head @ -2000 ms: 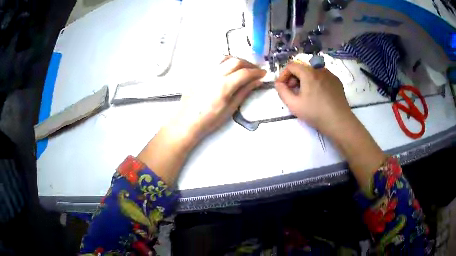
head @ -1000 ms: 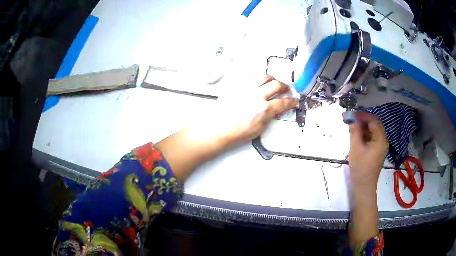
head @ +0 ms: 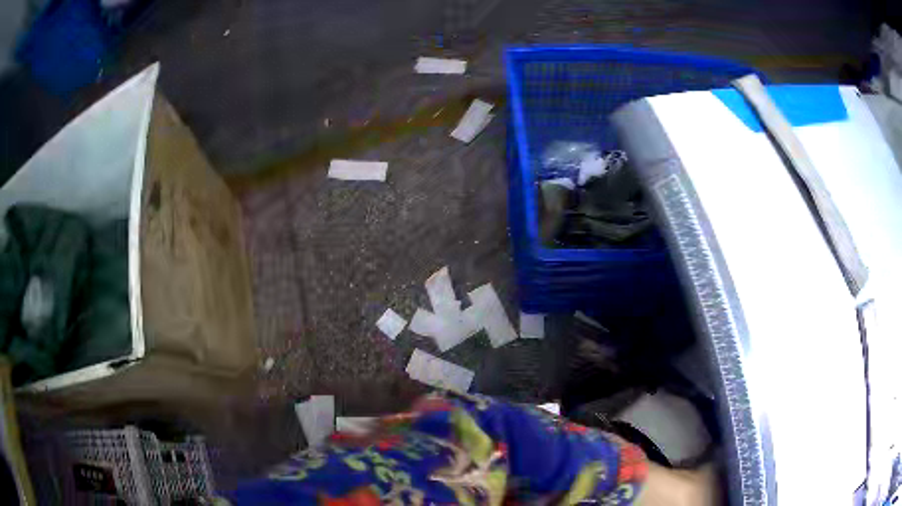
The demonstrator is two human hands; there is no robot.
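A khaki-grey fabric strip (head: 816, 198) lies along the white table (head: 732, 188) at the right, crossing the blue tape. A second pale strip with a dark edge (head: 867, 376) continues below it. One floral-sleeved forearm, seemingly my left, enters at the bottom with its bare wrist at the table edge. The hand itself is hidden or cut off there. My right hand is out of the picture. Dark and pale pieces (head: 665, 427) lie below the table edge.
A blue crate (head: 584, 255) with dark cloth and plastic stands left of the table. White scraps (head: 440, 371) lie on the dark floor. At the left stands an open box (head: 198, 247) with dark green cloth, above a pale basket (head: 134, 464). A ruler (head: 707, 316) follows the table edge.
The view has swung left to the floor and the table's left end. The machine, scissors and striped cloth have left the picture, as have both hands.
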